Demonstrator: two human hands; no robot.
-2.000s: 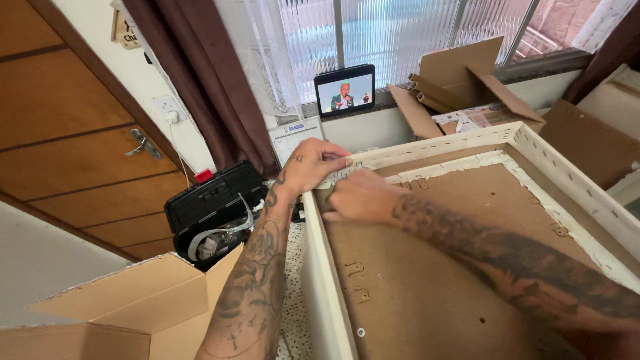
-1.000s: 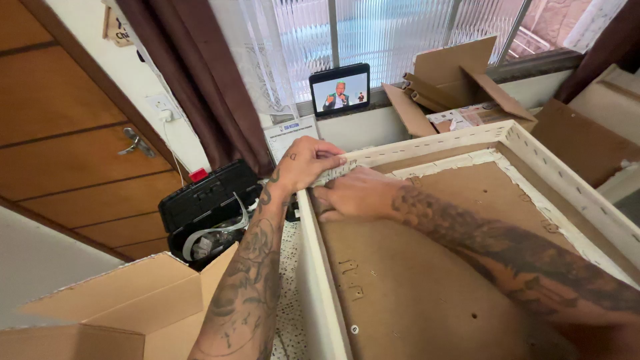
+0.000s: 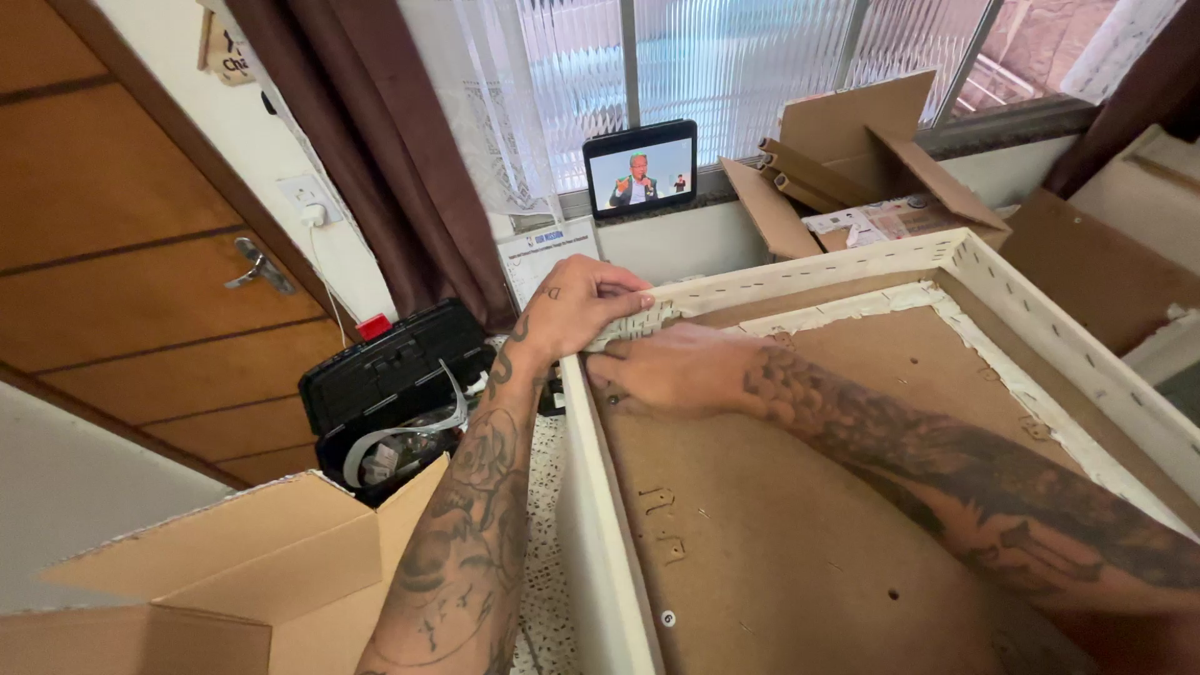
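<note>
A large shallow frame with cream fabric stapled over its rim (image 3: 806, 284) and a brown fiberboard panel (image 3: 797, 534) inside lies before me. At its far left corner, my left hand (image 3: 591, 300) grips the rim and a stapled strip of fabric (image 3: 647, 322) between thumb and fingers. Just inside that corner, my right hand (image 3: 680, 367) presses against the inner edge under the strip, its fingertips partly hidden. Whether it holds anything cannot be seen. Staples dot the fabric, and bent metal wire clips (image 3: 659, 499) sit on the panel.
An open black toolbox (image 3: 398, 375) stands left of the frame, with an open cardboard box (image 3: 272, 544) nearer me. Beyond the frame are a tablet (image 3: 640, 169) on the windowsill and another open carton (image 3: 844, 178). A lace cloth (image 3: 544, 525) shows beneath the frame's left side.
Both hands stay at the same corner of the frame. My right hand's fingers have shifted slightly along the inner edge; the rest looks the same.
</note>
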